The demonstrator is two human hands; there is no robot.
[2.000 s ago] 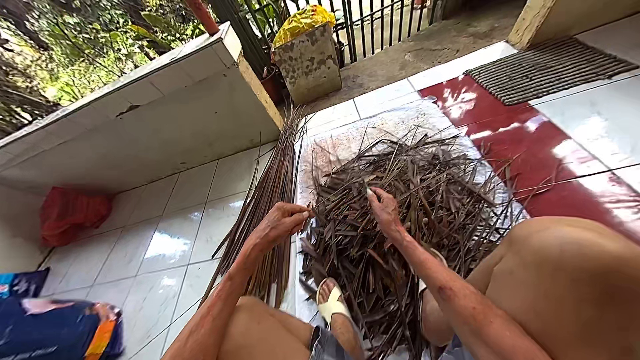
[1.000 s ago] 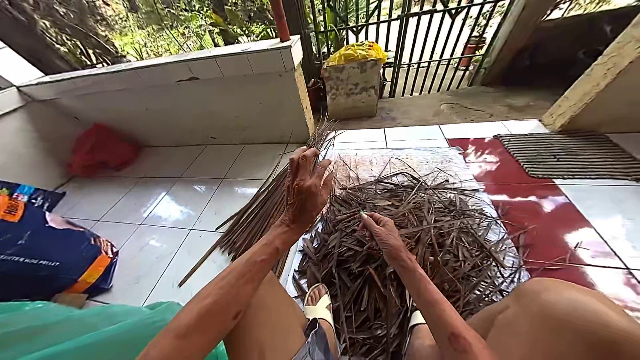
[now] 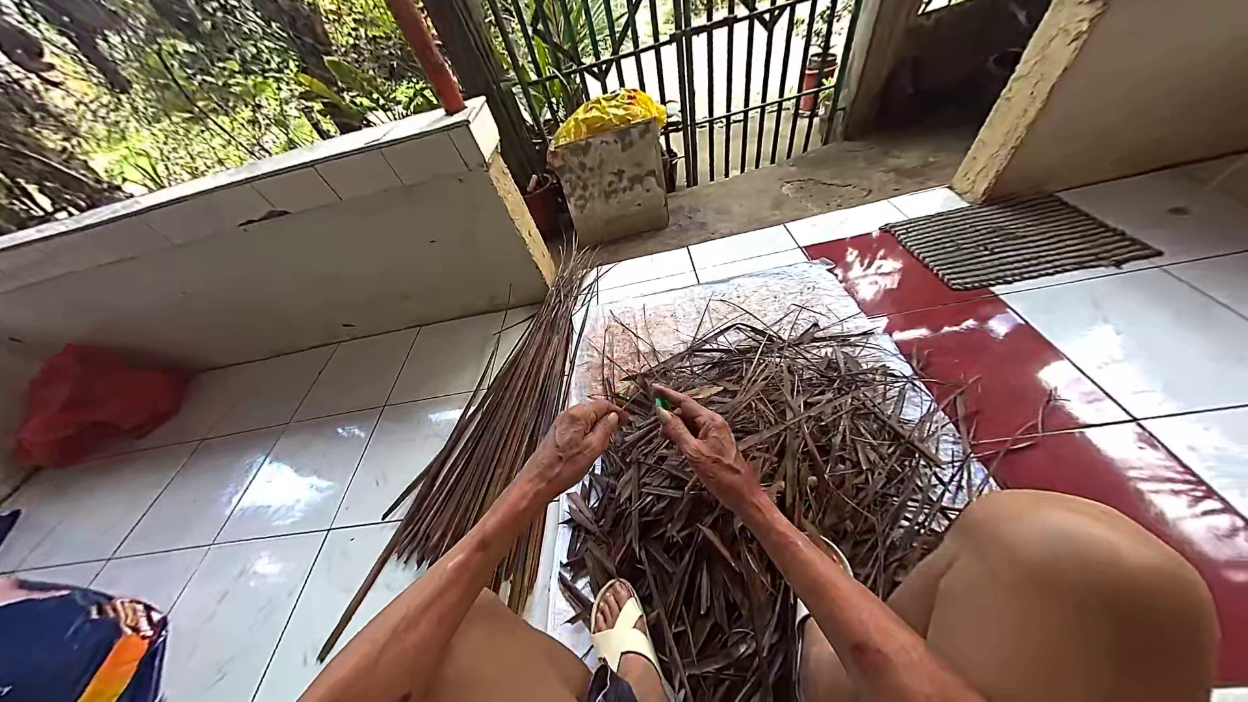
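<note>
My left hand (image 3: 575,441) pinches the end of a thin dried palm leaflet between thumb and fingers. Close to its right, my right hand (image 3: 704,441) has its fingertips closed round a small tool with a green part (image 3: 664,402), at the leaflet; the tool's kind is unclear. Below both hands a heap of brown dried leaf strips (image 3: 721,536) lies on a pale sheet (image 3: 634,327). Left of the heap, a bundle of long thin leaf ribs or whole leaflets (image 3: 497,439) lies along the sheet's edge.
A red plastic bag (image 3: 97,400) lies by the low wall (image 3: 370,253). A dark blue printed bag (image 3: 73,643) is at lower left. Ahead stand a concrete block (image 3: 614,180) with a yellow bag (image 3: 611,114) and a metal gate (image 3: 721,78). A striped mat (image 3: 1019,239) lies right.
My left hand, raised over the bundle a second ago, is now lower and beside my right hand, with a leaflet between them. The view has tilted.
</note>
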